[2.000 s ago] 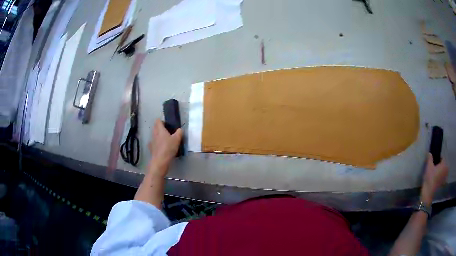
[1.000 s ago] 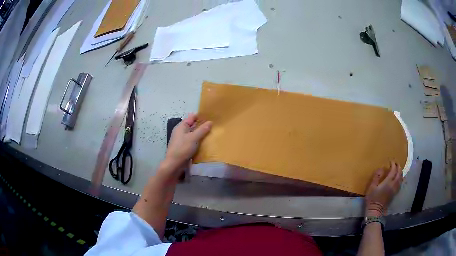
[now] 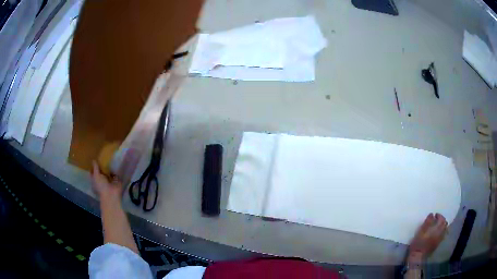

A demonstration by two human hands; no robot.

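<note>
My left hand (image 3: 106,179) grips the lower end of the tan-orange card pattern (image 3: 117,71), which stands raised at the left and runs out of the top edge. The hand is partly blurred. A white fabric panel (image 3: 354,185) lies flat in front of me, its rounded end to the right, with a crease near its straight left end. My right hand (image 3: 430,234) rests at the panel's lower right edge; whether it grips the fabric is unclear. A dark weight (image 3: 212,180) lies left of the panel and another dark bar (image 3: 464,235) lies right of it.
Black shears (image 3: 152,169) lie beside the card. White fabric pieces (image 3: 261,52) lie at the back, white strips (image 3: 46,98) at the far left. Dark snips (image 3: 430,80), a thin red stick (image 3: 397,99) and small tan tickets (image 3: 482,133) lie to the right. The metal table edge (image 3: 234,248) runs before me.
The card pattern has been lifted off the white panel and swung to the left in my left hand, uncovering the panel. My right hand is still at the rounded end, now over the fabric.
</note>
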